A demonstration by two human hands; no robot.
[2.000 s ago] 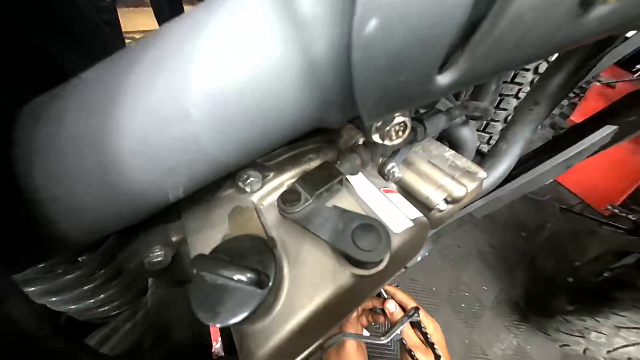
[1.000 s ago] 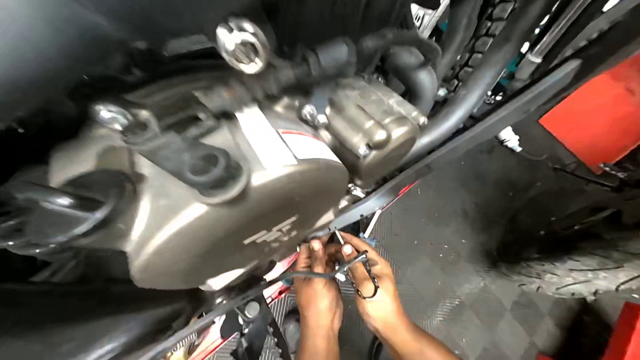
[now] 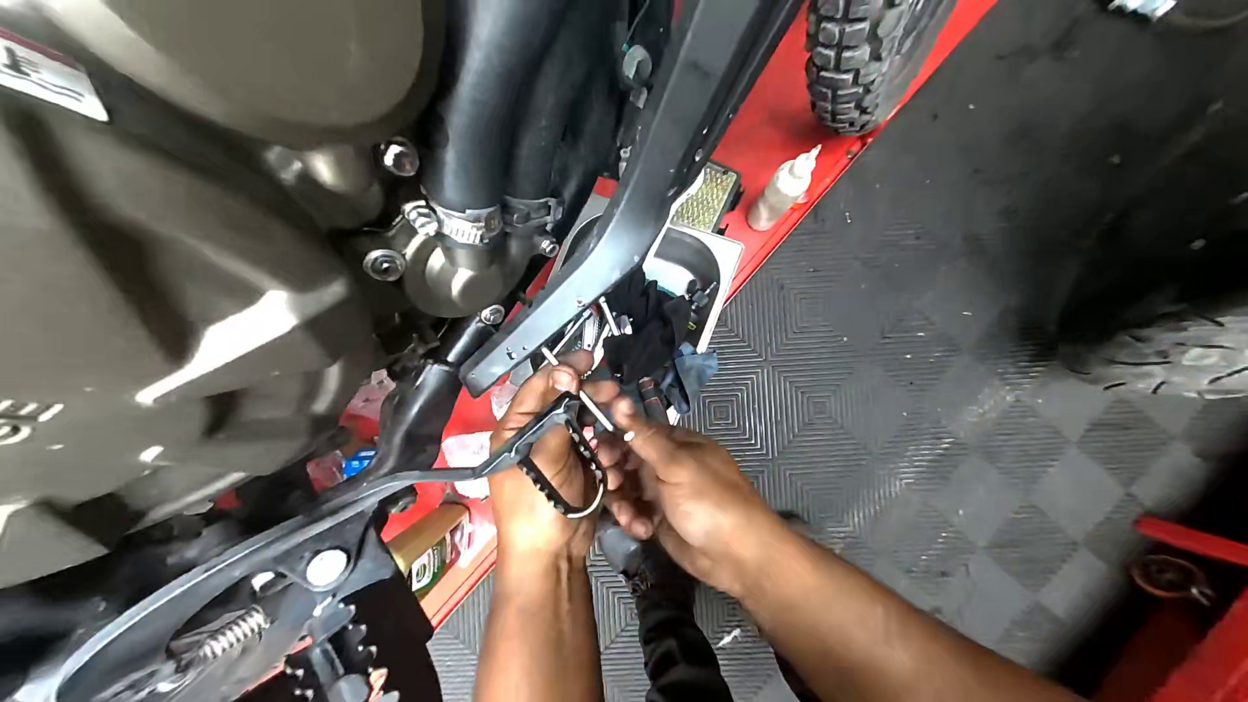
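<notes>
A motorcycle engine (image 3: 175,292) fills the left of the head view. From its underside a brake pedal (image 3: 497,458) with a toothed loop tip extends to my hands. My left hand (image 3: 541,487) is behind the pedal tip, its fingertips at a thin metal rod (image 3: 597,411). At the rod's lower end are the thumb and fingers of my right hand (image 3: 687,487), curled and partly hidden; its exact grip is unclear. The black frame tube (image 3: 614,244) slants down to just above my left fingertips. Hoses with a metal clamp (image 3: 468,226) join the engine beside it.
Beneath the frame, a red lift platform (image 3: 770,117) bears a knobby tire (image 3: 843,68), a squeeze bottle (image 3: 780,190) and a tray (image 3: 726,268) with dark cloth and tools. A footpeg (image 3: 331,663) and spring are at lower left. Patterned floor mat (image 3: 877,390) lies to the right.
The view has moved lower and closer to my hands, bringing the tray and squeeze bottle into sight. Both hands stay together near the pedal tip.
</notes>
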